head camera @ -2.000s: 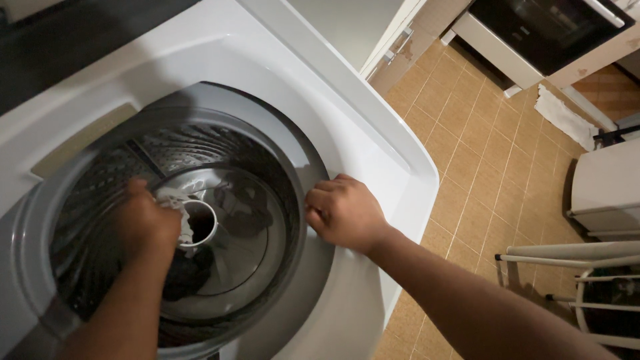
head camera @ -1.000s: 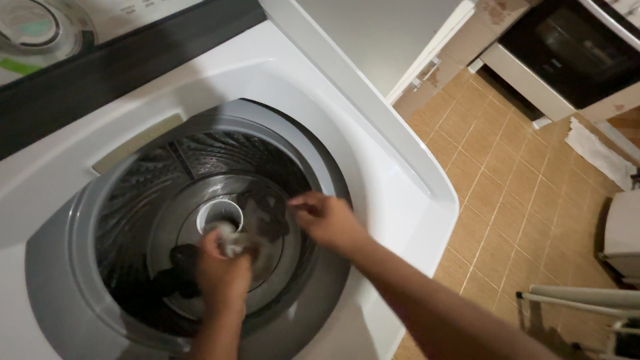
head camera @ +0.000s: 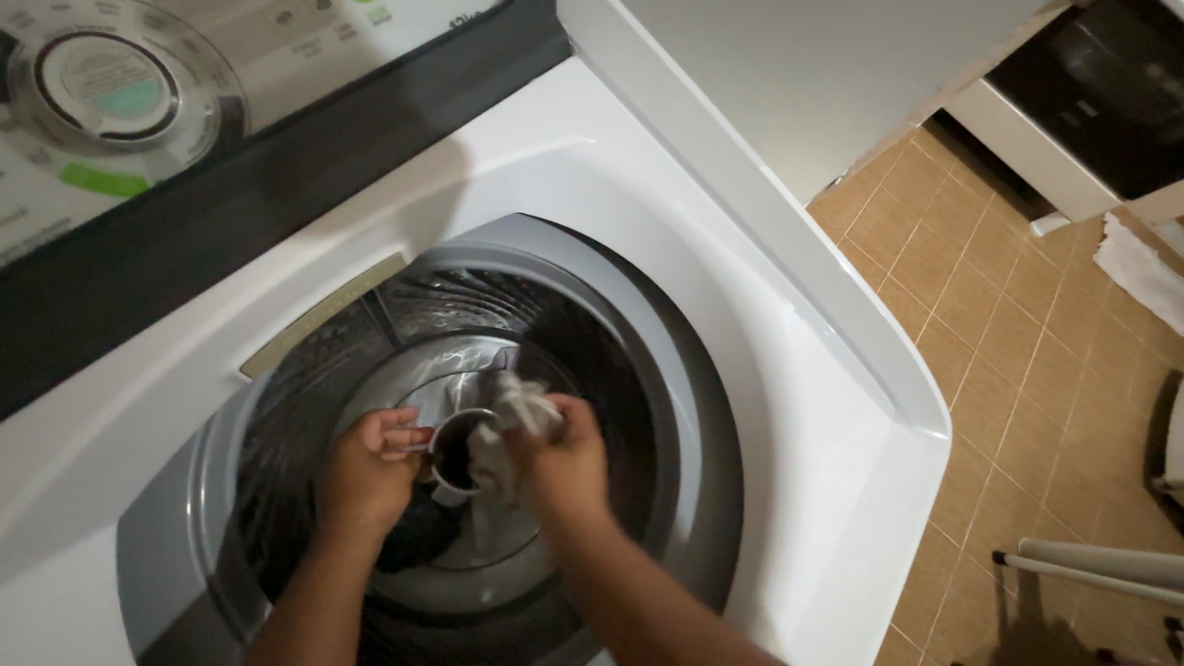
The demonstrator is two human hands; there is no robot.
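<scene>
Both hands are inside the drum of a top-loading washing machine [head camera: 814, 481]. My right hand [head camera: 566, 453] grips a crumpled whitish cloth [head camera: 523, 407], part of which hangs beside the round opening of the central agitator post [head camera: 455, 453]. Left of that post is my left hand [head camera: 375, 462], its fingers apart and their tips at or near the rim; nothing shows in it. Dark cloth [head camera: 421, 527] lies on the drum floor below the left hand. Whether the left fingertips touch the rim cannot be told.
A control panel with a round dial [head camera: 109, 85] lies at the upper left behind a dark strip [head camera: 277, 157]. Right of the machine are a tiled floor [head camera: 999, 370], an oven [head camera: 1101, 83], a whitish cloth or paper [head camera: 1142, 268] and a white metal frame [head camera: 1101, 564].
My right hand has moved down into the drum and now holds the whitish cloth, which was at my left hand one second ago. My left hand has let go of it. The view has shifted.
</scene>
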